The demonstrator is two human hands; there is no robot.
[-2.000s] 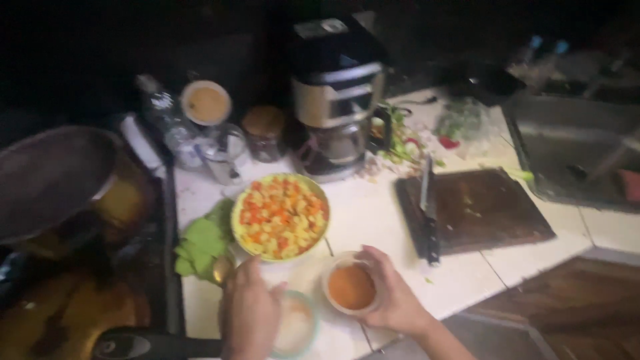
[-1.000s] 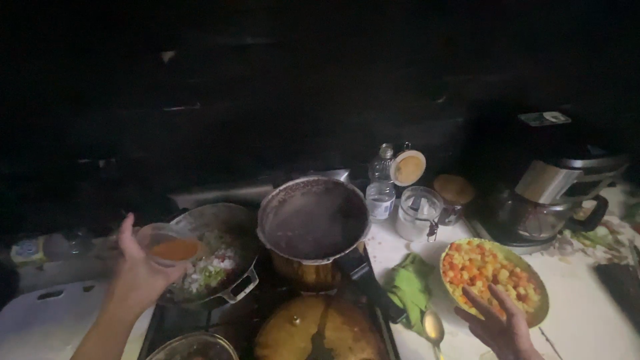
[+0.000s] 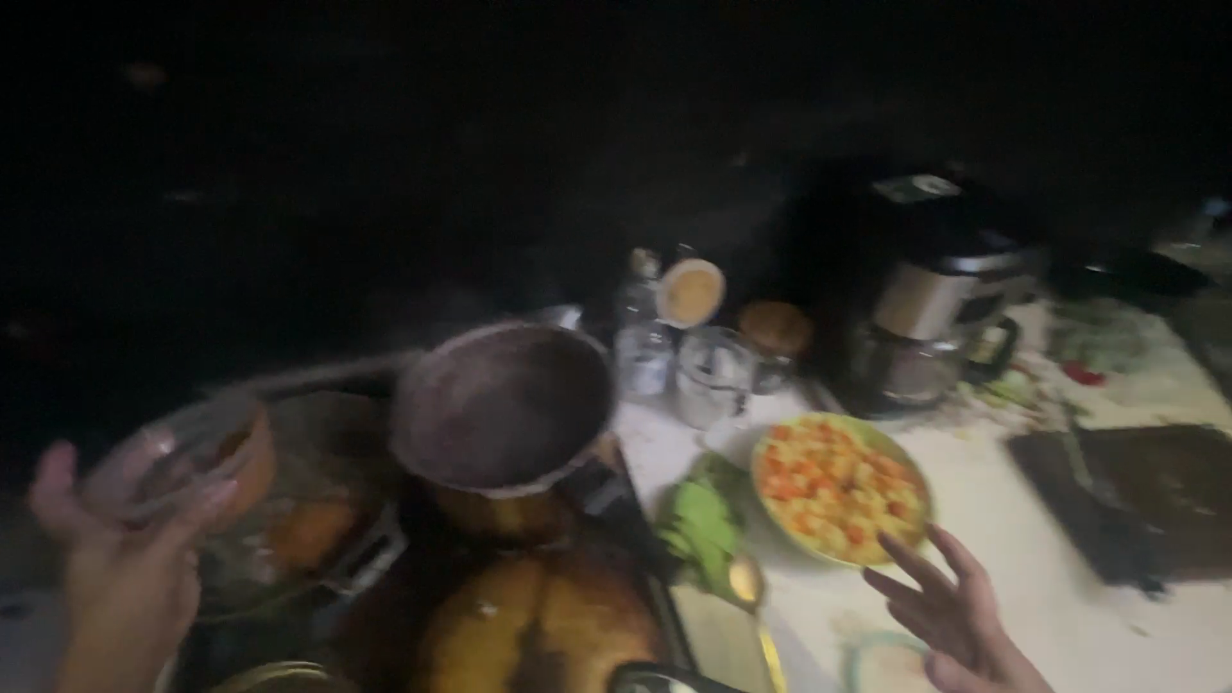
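My left hand (image 3: 135, 558) grips a small clear bowl (image 3: 173, 467), tipped toward the right above a pan (image 3: 337, 433) on the stove. Some orange-red contents remain against the bowl's side, and an orange patch (image 3: 313, 529) lies in the pan; blur hides its texture. My right hand (image 3: 948, 606), fingers spread and holding nothing, is at the lower right edge of a bowl of diced orange and yellow vegetables (image 3: 837, 486). Whether its fingertips touch that rim I cannot tell. Green leaves (image 3: 701, 529) and a golden spoon (image 3: 746, 582) lie left of the vegetables.
A deep dark pot (image 3: 505, 404) stands beside the pan, behind a large brownish round surface (image 3: 544, 626). Behind the vegetables are a plastic bottle (image 3: 643, 356), an open glass jar (image 3: 714, 375) and a coffee maker (image 3: 938, 298). A dark cutting board (image 3: 1136, 500) lies at the right.
The small bowl was in my right hand at first, then in my left hand, more level. Now it is tipped, and an orange patch shows in the pan. The view has swung left, then partly back.
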